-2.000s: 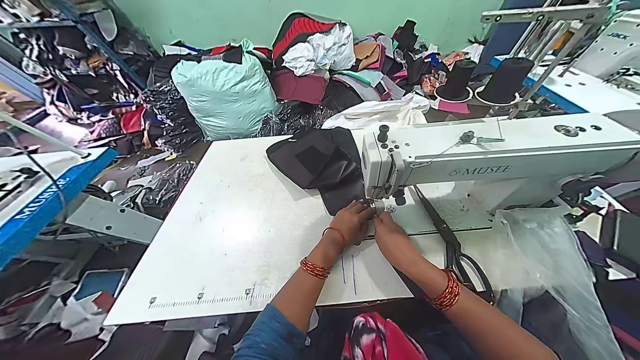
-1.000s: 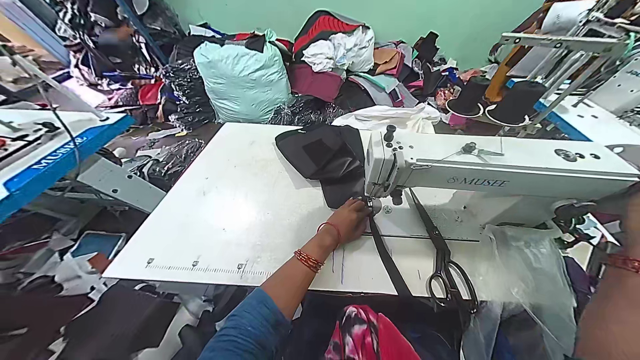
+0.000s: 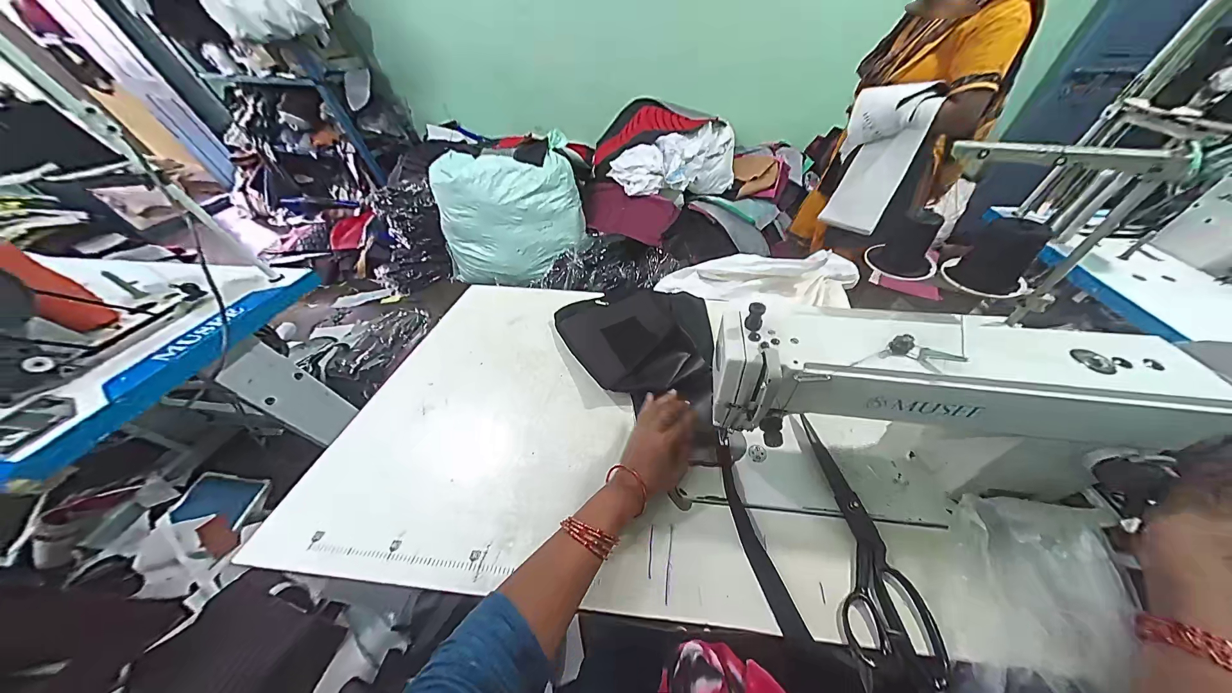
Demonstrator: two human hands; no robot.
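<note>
A white Musee sewing machine (image 3: 962,385) stands on a white table. My left hand (image 3: 662,443) rests on the black fabric piece (image 3: 635,337) just left of the needle area, fingers bent; whether it grips the cloth is unclear. A narrow black strip (image 3: 760,558) runs from the presser foot to the table's front edge. Black-handled scissors (image 3: 871,558) lie right of the strip, blades pointing to the machine head. My right hand (image 3: 1193,500) is blurred at the right edge by the machine's handwheel end; its fingers are hardly visible.
Clear plastic (image 3: 1039,587) lies at the table's right front. Behind are thread cones (image 3: 991,255), a pale green sack (image 3: 505,212) and heaped fabric. A person in yellow (image 3: 982,58) stands at the back right holding white material. Another machine table (image 3: 192,337) is at the left.
My right hand has gone from beside the needle to the far right end of the machine. My left hand has shifted slightly back along the fabric. The person in yellow has come into view.
</note>
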